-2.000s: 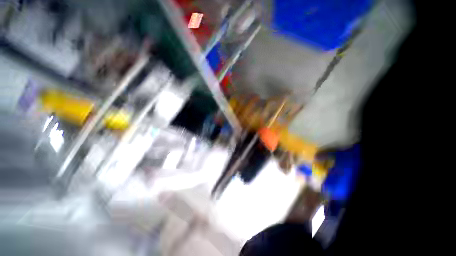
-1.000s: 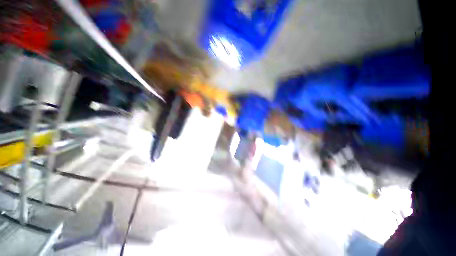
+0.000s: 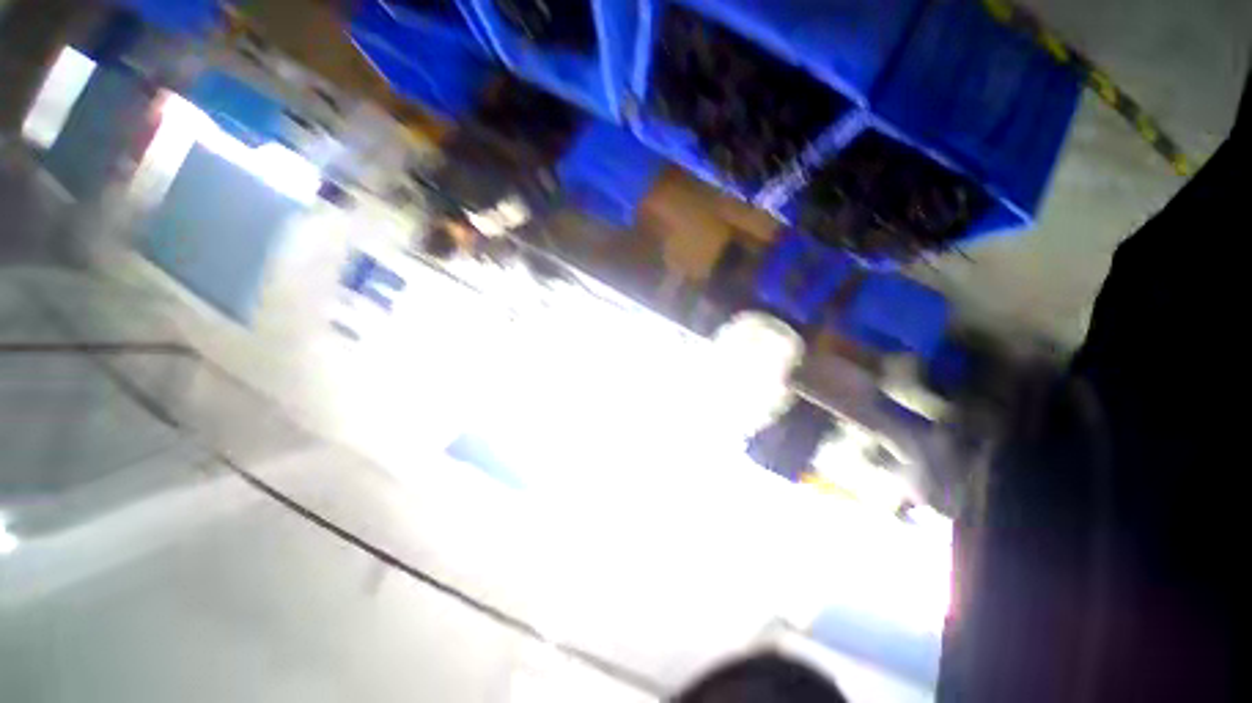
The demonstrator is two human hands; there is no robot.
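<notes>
No hand of mine is in view. The picture is tilted and looks upside down, with blur and strong glare. Large blue crates [image 3: 968,103] stand together at the top centre and right. Heaps of small dark parts [image 3: 886,197] fill their open compartments; what the parts are cannot be told. A brown carton [image 3: 691,227] shows below the crates, with smaller blue crates [image 3: 893,313] to its right.
Black-and-yellow floor tape [image 3: 1119,107] crosses the grey floor [image 3: 1129,179] at top right. White glare covers the centre. A thin dark line crosses the pale ceiling [image 3: 275,577]. Black shapes fill the right edge and bottom centre.
The view has swung. The blue crates now show larger and sharper with their contents visible. The green frame and the yellow bar at left have gone out of view.
</notes>
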